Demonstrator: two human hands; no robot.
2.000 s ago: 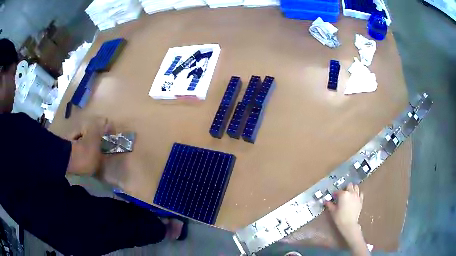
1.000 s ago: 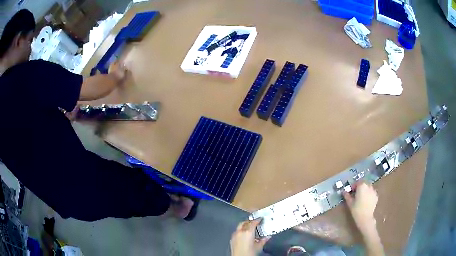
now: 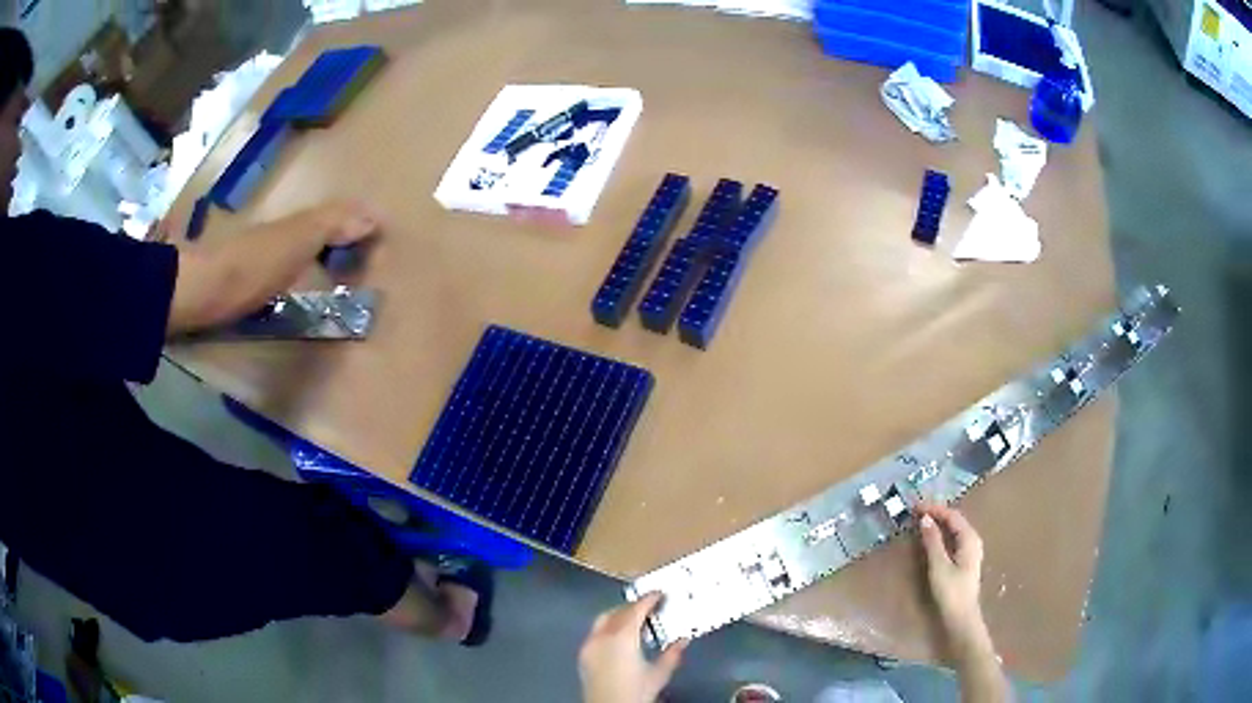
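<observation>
A long silver metal fixture bar point(image 3: 824, 529) with raised blocks lies slantwise along the table's near right edge. My left hand point(image 3: 629, 651) grips its lower left end, thumb on top. My right hand point(image 3: 950, 556) is at the bar's near edge, around its middle, with fingertips at a raised block; whether it grips is hard to tell. A large dark blue square of solar cells point(image 3: 536, 437) lies left of the bar. Stacks of cut cells point(image 3: 641, 250) stand in rows behind it.
Another person in dark clothes point(image 3: 151, 453) works at the left with a shorter metal bar point(image 3: 323, 316). A white foam tray point(image 3: 540, 151) holds loose pieces. Farther right are a small cell stack point(image 3: 931, 208), white wipes point(image 3: 1002, 227), a blue bottle point(image 3: 1056, 106) and blue trays point(image 3: 893, 35).
My left hand came into view and took the bar's left end. My right hand has shifted slightly along the bar's near edge. The other person's arm moved over their bar, and the view shifted.
</observation>
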